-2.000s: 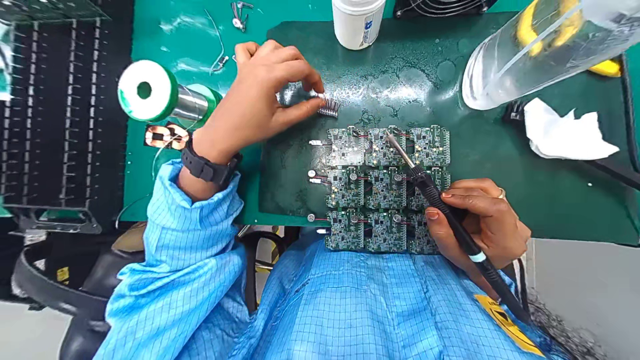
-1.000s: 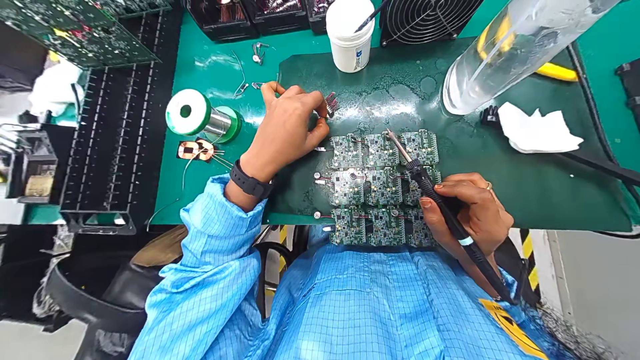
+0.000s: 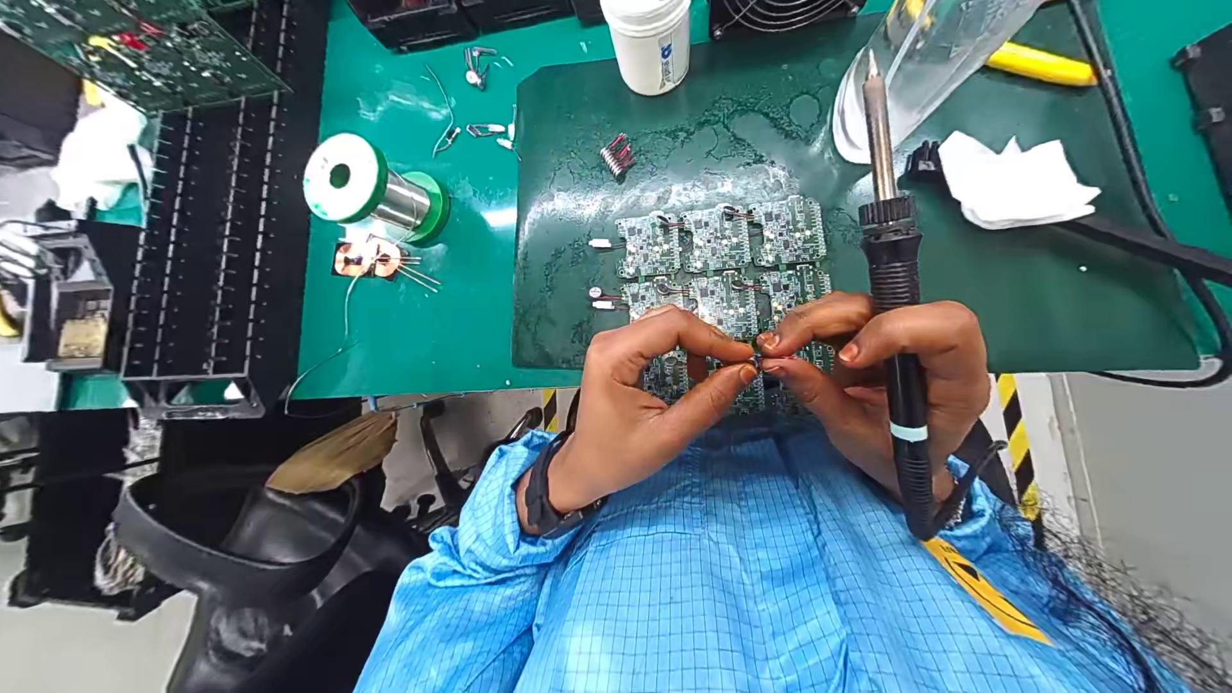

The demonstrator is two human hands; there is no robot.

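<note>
My left hand point(image 3: 664, 399) and my right hand point(image 3: 890, 385) meet fingertip to fingertip above the lower circuit boards, pinching a tiny component with a bit of red on it; its kind cannot be made out. A soldering iron point(image 3: 890, 260) also rests in my right hand, its bare tip pointing away from me. Beneath the hands lies a panel of small green circuit boards point(image 3: 717, 241) with short wires and small parts along the left edge. Several small red and silver parts point(image 3: 618, 156) lie in a cluster on the dark green mat point(image 3: 568, 269) beyond the boards.
On the left are a solder wire spool point(image 3: 404, 204), a copper coil part point(image 3: 371, 258) and a black slotted rack point(image 3: 207, 221). A white tub point(image 3: 650, 48), a clear container point(image 3: 914, 67), yellow-handled tool point(image 3: 1044, 64), white tissue point(image 3: 1015, 181) and black cables lie farther back and right.
My left hand has come back from the red and silver parts to meet my right hand over the boards. The soldering iron, slanted before, now stands nearly straight away from me.
</note>
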